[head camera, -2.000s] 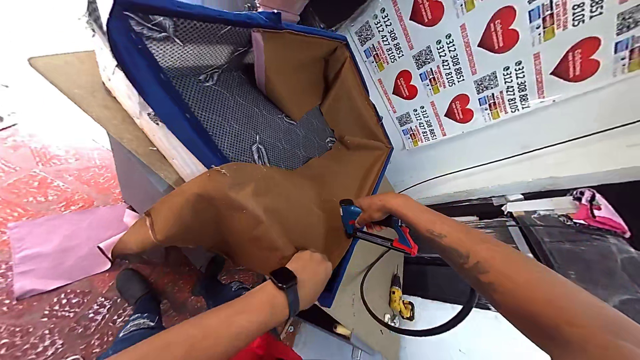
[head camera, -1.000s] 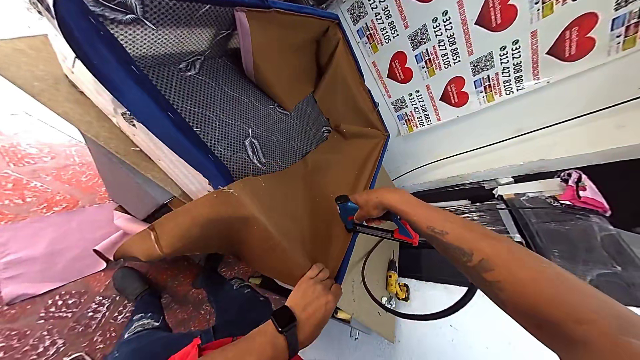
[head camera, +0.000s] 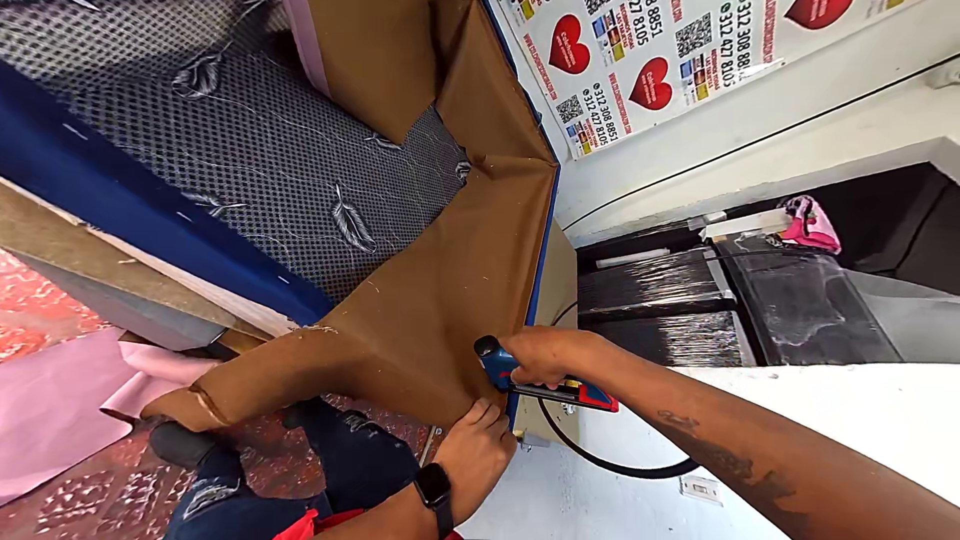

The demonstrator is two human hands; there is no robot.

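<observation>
My right hand [head camera: 544,354] grips a blue and red pneumatic staple gun [head camera: 553,382]; its nose is against the brown fabric [head camera: 420,300] near the blue-edged rim of a furniture frame. Just below it, my left hand [head camera: 478,442], with a black watch at the wrist, holds the fabric's edge at the frame's rim. The brown fabric runs along the rim and hangs over toward the lower left. Inside the frame lies grey mesh-patterned fabric [head camera: 262,172] with feather motifs. A blue fabric-covered rail [head camera: 150,187] bears several staples.
A black air hose [head camera: 615,466] curves below the staple gun. Pink fabric [head camera: 60,405] lies on the red floor at the left. Plastic-wrapped black panels [head camera: 660,307] stand at the right, under a wall with a printed banner [head camera: 600,67]. My legs are at the lower left.
The staple gun in my right hand has moved down along the rim, closer to my left hand. The view has shifted and come closer to the frame.
</observation>
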